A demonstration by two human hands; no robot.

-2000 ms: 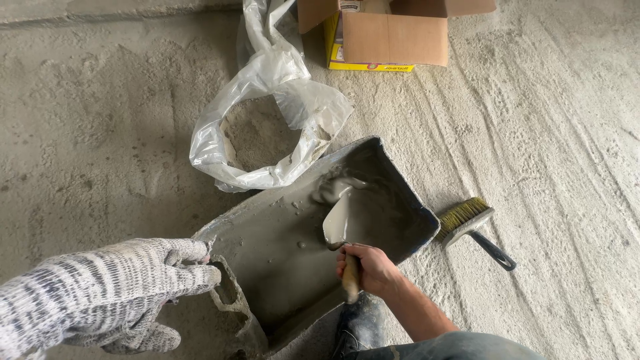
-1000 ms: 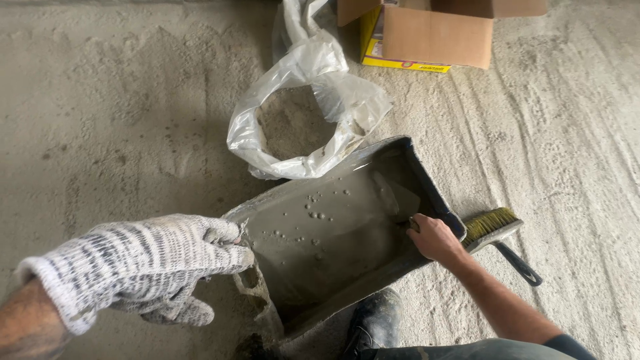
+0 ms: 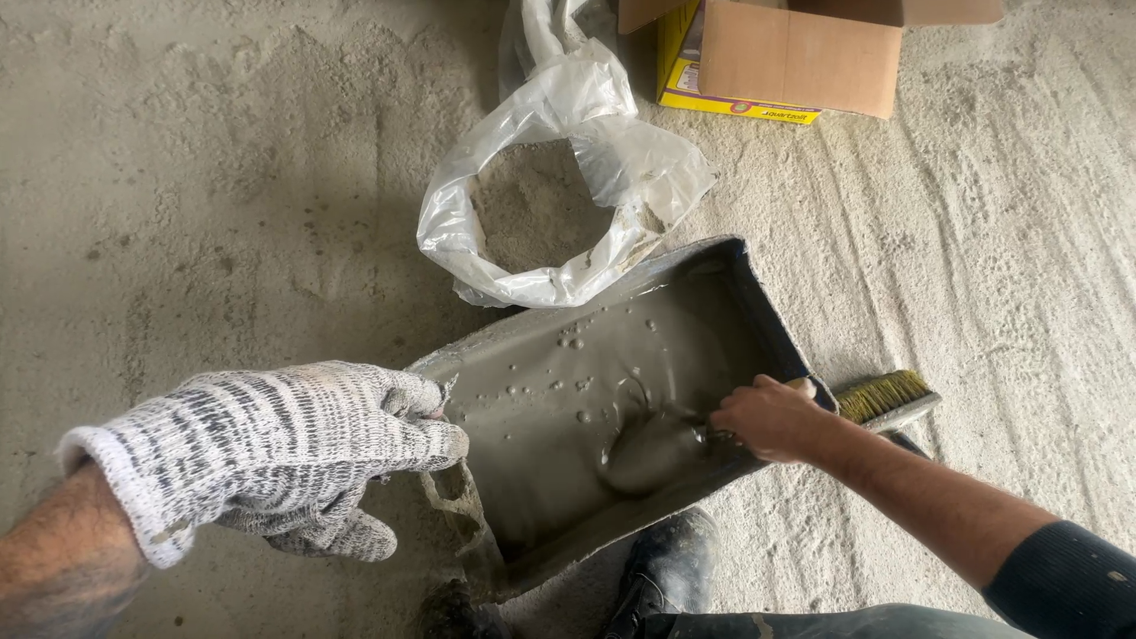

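Note:
A rectangular mixing tub [image 3: 785, 328] holds wet grey mortar [image 3: 568, 417] with bubbles on its surface. My left hand [image 3: 293, 453], in a grey and white knitted glove, grips the tub's left rim between thumb and fingers. My bare right hand [image 3: 768, 417] is closed around the wooden handle [image 3: 801, 387] of a trowel at the tub's right end. The trowel's blade is sunk in the mortar and mostly hidden. Behind the tub, touching or nearly touching it, an open clear plastic bag [image 3: 453, 217] holds dry grey powder [image 3: 537, 209].
A brush with yellowish bristles [image 3: 883, 397] lies on the rough concrete floor [image 3: 222, 177] just right of the tub. An open cardboard box [image 3: 799, 58], yellow outside, stands at the back. My boot [image 3: 670, 559] is close to the tub's near side.
Two seconds ago the trowel's blade showed above the mortar; now it is down in it. My right hand has moved toward the tub's right end. My left hand stays at the left rim.

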